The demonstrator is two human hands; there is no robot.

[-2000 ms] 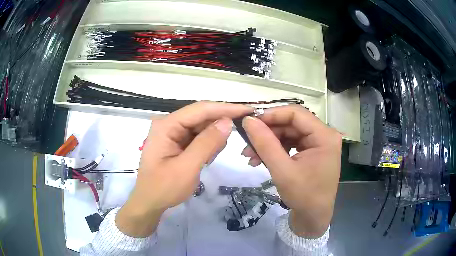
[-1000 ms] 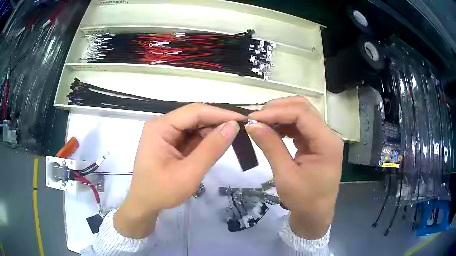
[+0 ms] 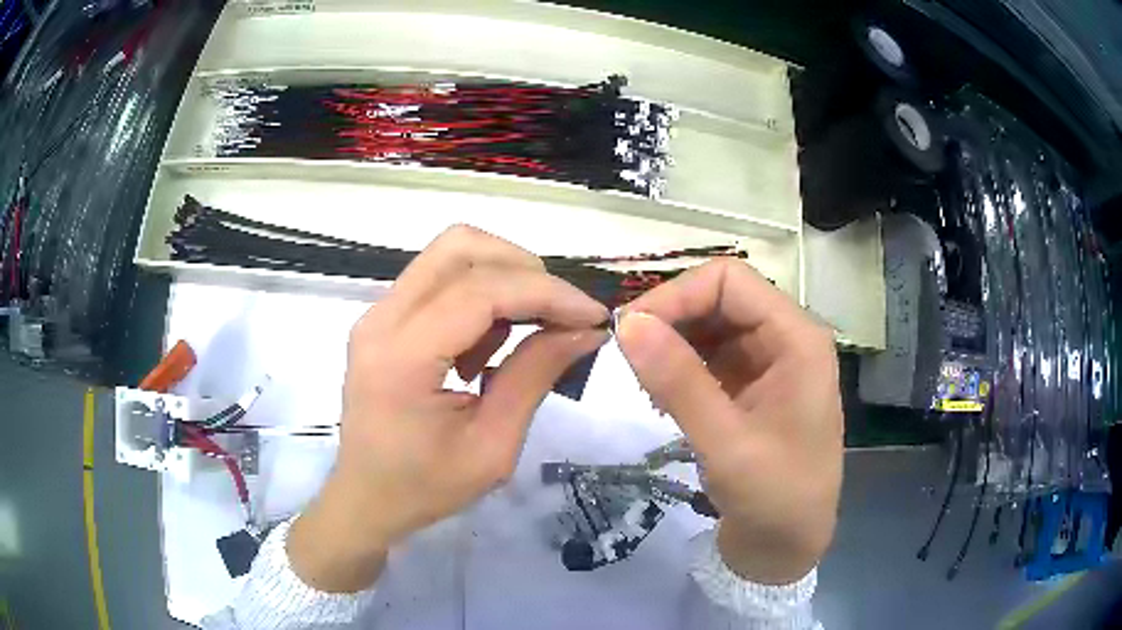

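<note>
My left hand [image 3: 449,382] and my right hand [image 3: 738,394] meet at the fingertips above the white layout board [image 3: 406,560]. Both pinch a small piece of black tape [image 3: 575,377], which hangs below the left fingers. A tiny whitish bit shows at the right fingertips; I cannot tell what it is. At the board's left end a white connector housing [image 3: 150,427] has black and red wires leaving it. A black connector [image 3: 238,551] lies below it. Small dark and silvery parts [image 3: 603,505] lie between my wrists. The wires behind my hands are hidden.
A cream parts tray [image 3: 492,197] holds red-black leads [image 3: 431,126] and black leads [image 3: 283,246]. An orange clamp [image 3: 169,366] is at the board's left edge. Tape rolls [image 3: 912,127], a grey box [image 3: 904,320] and clear plastic trays [image 3: 1034,283] stand right; more plastic trays [image 3: 86,185] left.
The tape strip hung down between my hands one second ago; now only a short part shows below my left fingers. My left hand has turned and its knuckles are raised. The fingertips are slightly lower.
</note>
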